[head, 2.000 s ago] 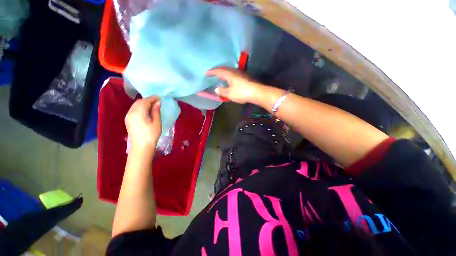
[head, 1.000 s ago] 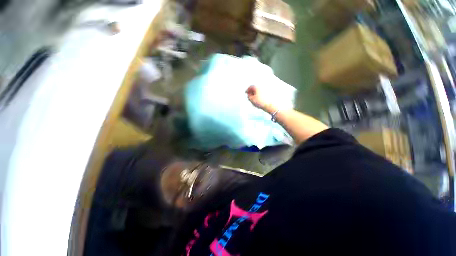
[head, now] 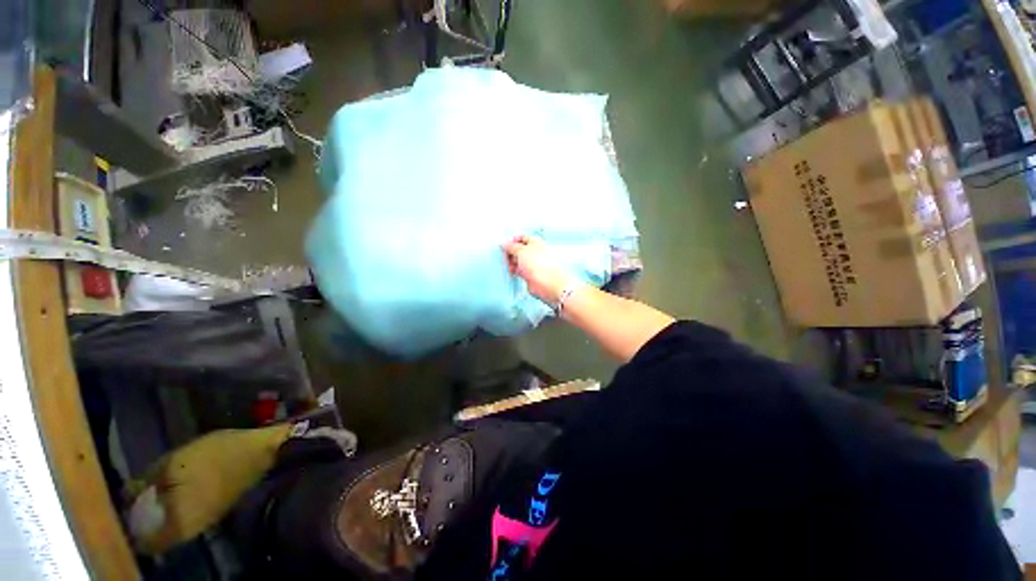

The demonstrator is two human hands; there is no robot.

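A large heap of thin pale blue fabric (head: pixel 443 193) lies over something low in front of me, nearly white in the glare at its middle. What bears it is mostly hidden. My right hand (head: pixel 532 267) reaches onto the near right part of the heap, with its fingers closed on the fabric. My left hand is out of the picture.
A cardboard box (head: pixel 846 216) stands at the right beside metal racks. The wooden table edge (head: pixel 68 340) runs down the left, with a switch box (head: pixel 91 244) under it. Threads and scraps (head: pixel 210 199) lie at upper left. A yellow cloth (head: pixel 210 482) is at lower left.
The view has swung from the red bins to the fabric heap by the box. My left hand has gone out of view. My right hand stays at the heap since the last frame.
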